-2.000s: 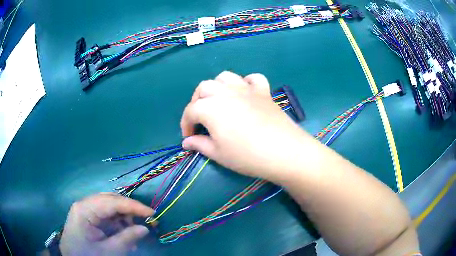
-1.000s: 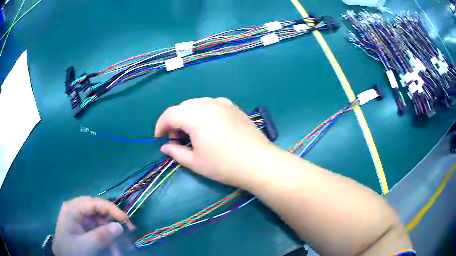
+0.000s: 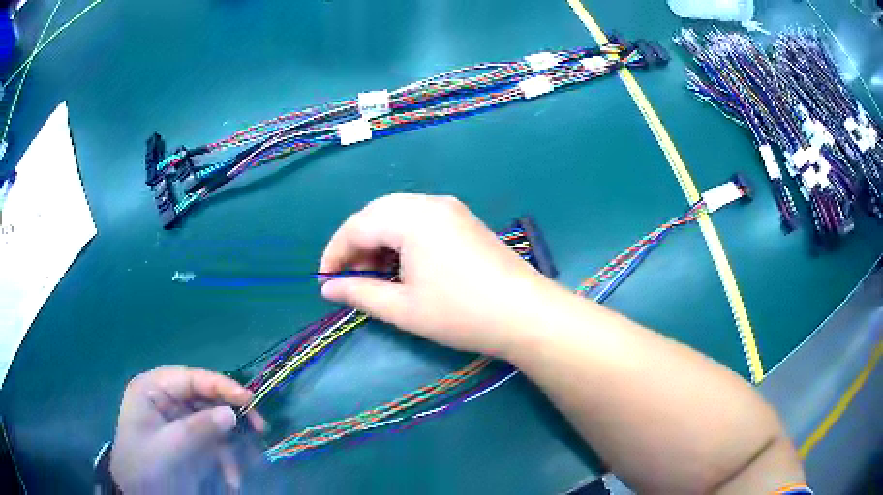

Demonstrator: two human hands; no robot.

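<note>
My right hand (image 3: 416,266) pinches a blue wire (image 3: 252,280) whose bright tip points left; the rest of its bundle is hidden under the palm. My left hand (image 3: 184,425) is at the lower left, partly blurred, with thumb and fingertips on the ends of the loose multicoloured wires (image 3: 310,353). A wide black connector housing (image 3: 534,249) shows just beyond my right hand. A second bundle (image 3: 387,416) of orange, white and purple wires loops below and passes under my right forearm. It comes out toward a small black connector (image 3: 743,187) with a white label (image 3: 720,197).
Another labelled harness (image 3: 436,100) lies farther up the green mat, with black housings (image 3: 165,184) at its left end. Dense wire bundles (image 3: 804,126) lie at the upper right. A white sheet (image 3: 44,232) is at the left. A yellow tape line (image 3: 668,160) crosses the mat.
The blue wire has come away from the other loose wires and now points left from my right hand. My left fingers have closed in around the multicoloured wire ends.
</note>
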